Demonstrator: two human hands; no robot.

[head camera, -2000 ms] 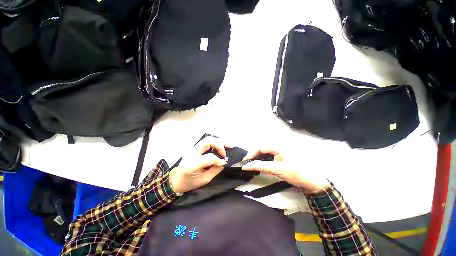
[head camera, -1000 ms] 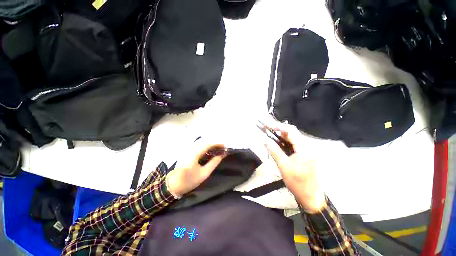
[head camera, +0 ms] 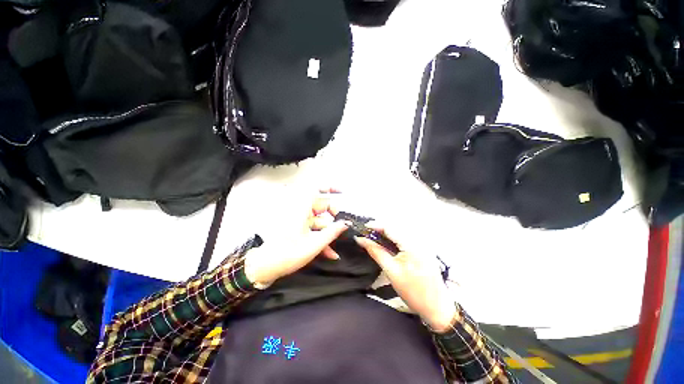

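Observation:
A black cloth pouch (head camera: 330,274) lies at the table's front edge, against the dark apron. My left hand (head camera: 296,240) pinches its upper edge between thumb and fingers. My right hand (head camera: 409,277) is at the same edge, just right of the left fingertips, closed around dark thread snips (head camera: 381,238) that are mostly hidden by the fingers. The snips' tips meet the dark cloth edge; whether the blades are open cannot be told.
A large black bag panel (head camera: 289,82) lies upper left, beside heaped dark bags (head camera: 142,157). Black pouches (head camera: 566,184) lie right of centre. More black pieces (head camera: 637,67) are piled upper right. A blue bin (head camera: 22,315) is lower left. A black strap (head camera: 214,232) hangs over the table's front.
My right hand has come back from above the table, with the snips, to the pouch edge beside my left fingertips. My left fingers have shifted on the pouch.

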